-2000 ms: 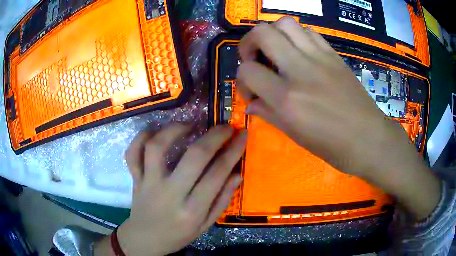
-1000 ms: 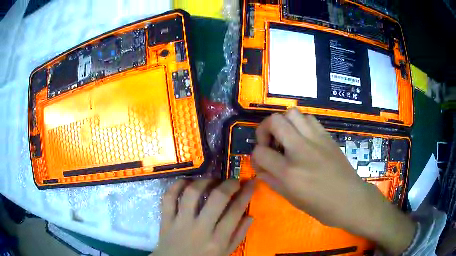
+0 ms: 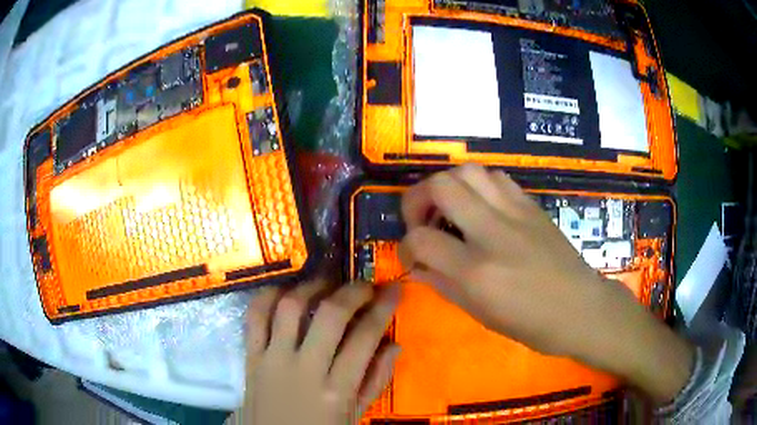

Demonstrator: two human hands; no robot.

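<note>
The orange housing [image 3: 498, 349] with a black rim lies in front of me, its lower edge cut off by the picture. My right hand [image 3: 477, 241] bends over its upper left corner, beside the black speaker box [image 3: 378, 217]. Its fingertips are pinched together at a hair-thin dark cable [image 3: 404, 276]; the exact grip is partly hidden. My left hand [image 3: 324, 349] lies over the housing's left edge, fingers somewhat apart, its index fingertip close to the cable. The mainboard [image 3: 593, 232] shows right of my right hand; its left part is covered.
A second open housing [image 3: 261, 203] lies at the left on bubble wrap [image 3: 166, 332] and white packing material. A third, with a battery [image 3: 552, 87], lies directly above the worked one. Reddish wrap [image 3: 319, 178] shows between units. Yellow tape crosses the green mat.
The camera view has shifted, so more of the upper housings shows than two seconds ago. Both hands stay at the same corner, with small finger movements. A thin cable now shows between the fingertips.
</note>
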